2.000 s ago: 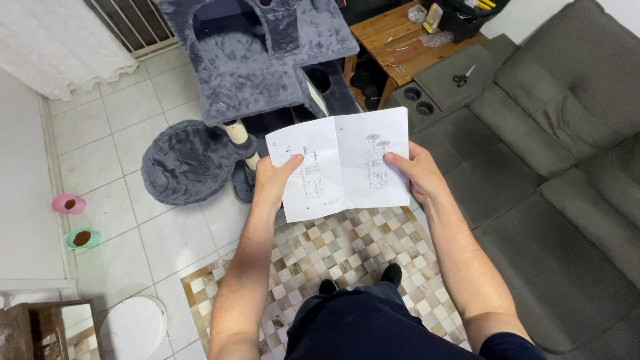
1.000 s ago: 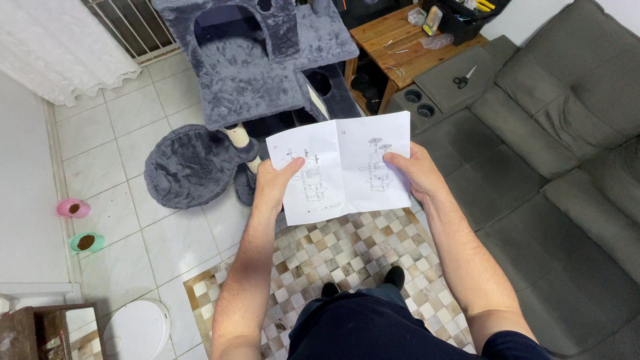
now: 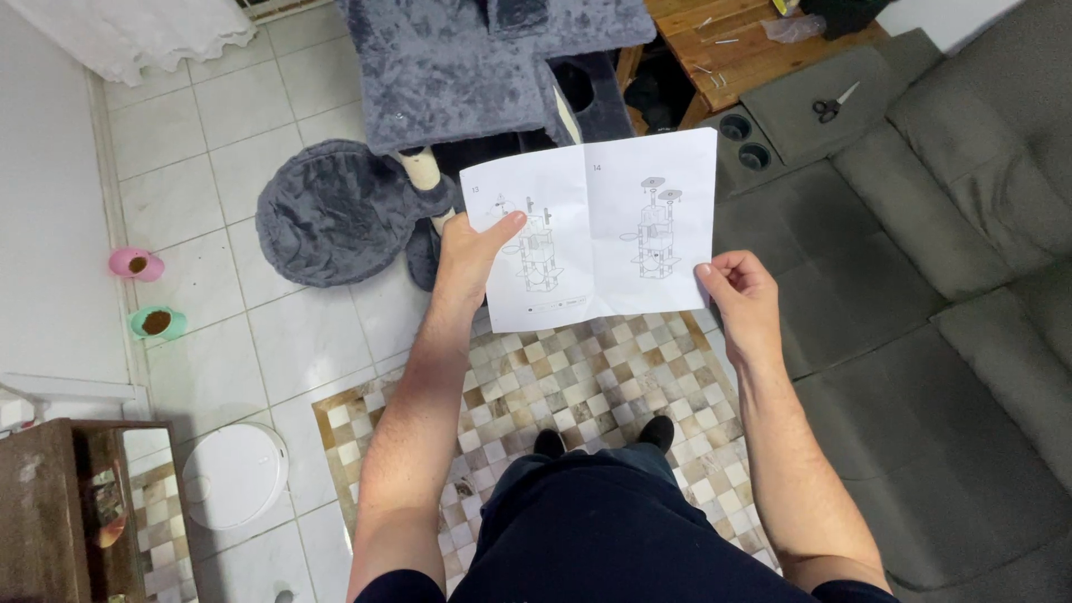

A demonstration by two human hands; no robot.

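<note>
A folded paper instruction booklet (image 3: pixel 620 251) lies spread between my hands, with line drawings of a cat tree on both pages. My left hand (image 3: pixel 479 251) grips its left edge, the thumb over the drawing. At the lower right edge, my right hand (image 3: pixel 741 297) pinches the paper between thumb and fingers. Beyond the booklet stands a grey plush cat tree (image 3: pixel 452 75), its lower part partly hidden by the paper. A round plush basket (image 3: pixel 327 213) juts out at its left, beside a pale post (image 3: pixel 420 169).
A grey sofa (image 3: pixel 854 251) runs along the right, with scissors (image 3: pixel 836 102) on its console. Small hardware lies on a wooden table (image 3: pixel 737 59). Pink (image 3: pixel 136 264) and green (image 3: pixel 157 322) bowls and a white robot vacuum (image 3: pixel 236 476) are on the left. A patchwork rug (image 3: pixel 586 377) lies underfoot.
My right hand has slid from the booklet's right side, where its thumb lay on the page, down to its lower right edge. The left hand keeps its hold. The view has shifted.
</note>
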